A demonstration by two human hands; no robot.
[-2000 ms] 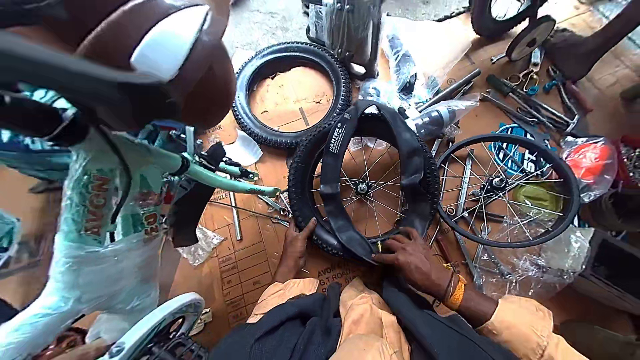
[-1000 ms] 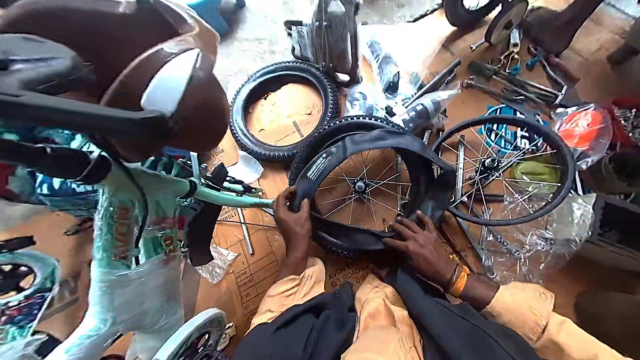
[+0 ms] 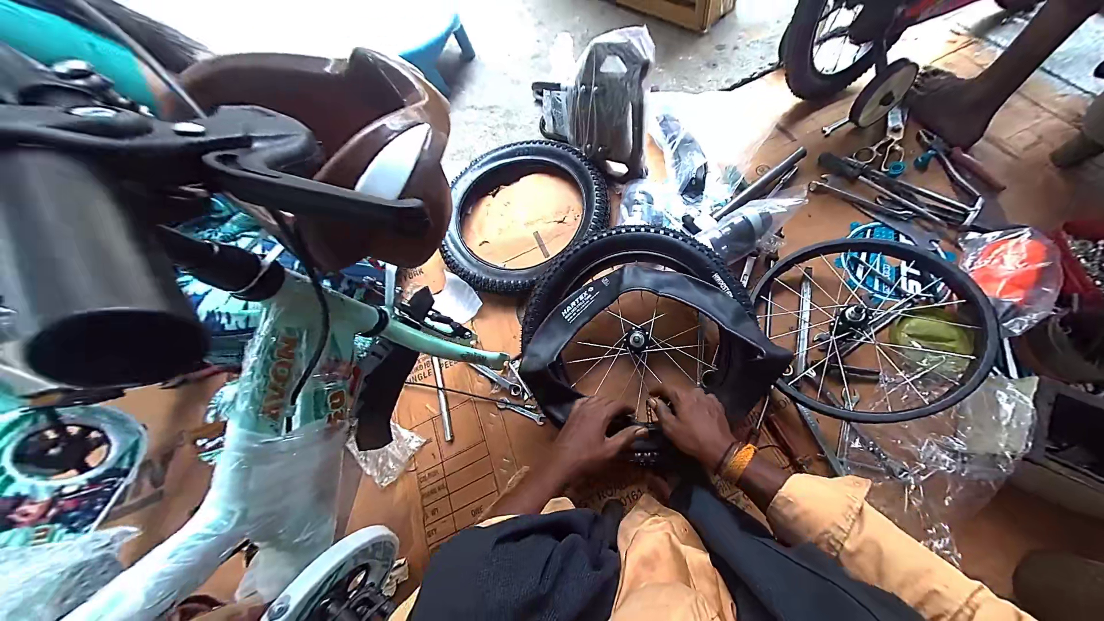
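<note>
A flat black inner tube [image 3: 576, 332] lies loosely over a spoked bicycle wheel [image 3: 636, 341], with a knobby tyre [image 3: 642, 241] around the wheel. At the near edge of the wheel, my left hand [image 3: 595, 431] has its fingers bent at the tube and rim. My right hand [image 3: 693, 423] is close beside it, on the same edge, fingertips near the spokes. Both hands appear to grip the tube there, though the fingers partly hide it. An orange band circles my right wrist. A second spoked wheel [image 3: 983, 345], without a tyre, lies to the right.
At the left stands a mint-green bicycle frame [image 3: 285, 371] in plastic wrap, its brake lever [image 3: 345, 194] close by. Another tyre [image 3: 466, 185] lies beyond the wheel. Hand tools [image 3: 897, 194], an orange item in plastic [image 3: 1009, 267] and a person's foot [image 3: 953, 108] are at the right.
My left hand has come from the left side of the wheel to its near edge, beside my right hand. The tube now lies lower over the wheel, its outline more angular.
</note>
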